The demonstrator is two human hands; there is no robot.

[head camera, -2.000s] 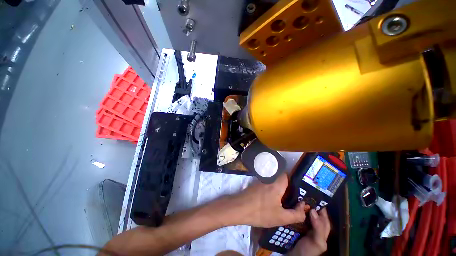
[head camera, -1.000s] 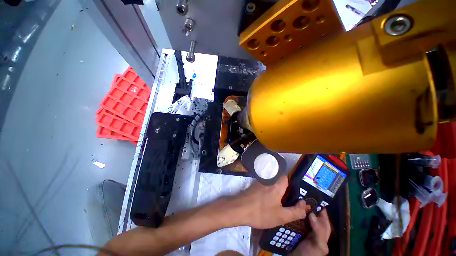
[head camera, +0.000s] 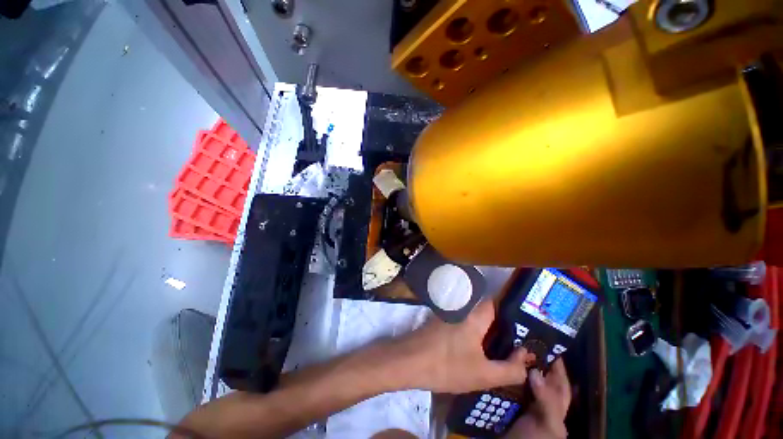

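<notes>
The black teach pendant [head camera: 558, 302] has a lit blue-white screen and white number keys. My left hand [head camera: 472, 351], bare, grips its left side with the thumb on the middle keys. My right hand [head camera: 546, 399], bare, holds its lower right side, thumb near the same keys; it is partly cut off by the bottom edge. Behind the hands is the black fixture [head camera: 350, 249] with a copper-brown centre and cream-white scraps [head camera: 380, 269]. A round pale disc with a dark rim [head camera: 450, 287] lies beside it, just above my left hand. The gold cylinder [head camera: 584, 163] hides the fixture's right part.
A gold bracket with holes [head camera: 468, 51] is at the top. A long black housing [head camera: 268, 291] lies left of the fixture on the white base. Red trays [head camera: 215, 184] lie on the floor at left. The green bench [head camera: 620, 377] at right holds white tissue [head camera: 684, 373], clear plastic pieces and red trays.
The view has shifted slightly, so the gold cylinder and bracket appear a little further left and higher. Both hands stay on the pendant, with small thumb movements.
</notes>
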